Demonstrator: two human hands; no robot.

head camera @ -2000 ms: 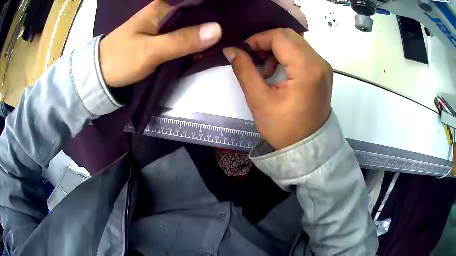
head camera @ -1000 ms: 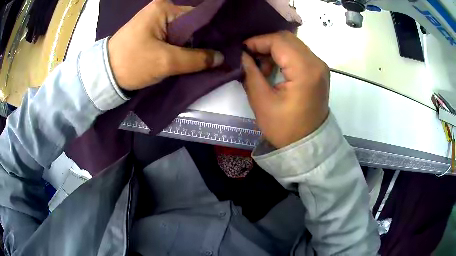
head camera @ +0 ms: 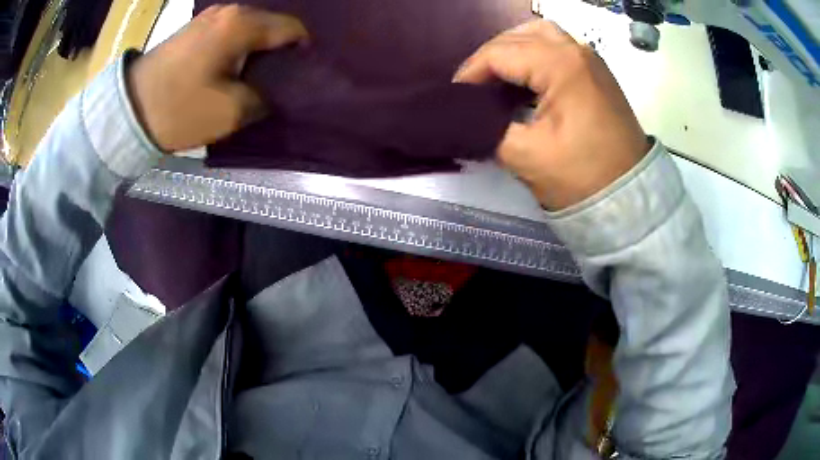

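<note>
A dark purple garment panel (head camera: 387, 90) is stretched between my two hands over the white table, blurred by motion. My left hand (head camera: 202, 81) holds its left side, with the fingers curled over the cloth. My right hand (head camera: 571, 112) pinches its right side between thumb and fingers. The lower edge of the panel hangs just above the ruler strip. Parts of the fingertips of both hands are hidden by the cloth. No slit can be made out in the panel.
A grey ruler strip (head camera: 360, 220) runs along the front table edge. The white sewing machine head with blue lettering (head camera: 780, 31) is at the upper right. Small tools (head camera: 803, 247) lie at the right edge. More purple cloth (head camera: 166, 247) hangs at the lower left.
My hands have moved apart, left hand to the left and right hand to the right. The bunched, folded cloth is now spread wide between them.
</note>
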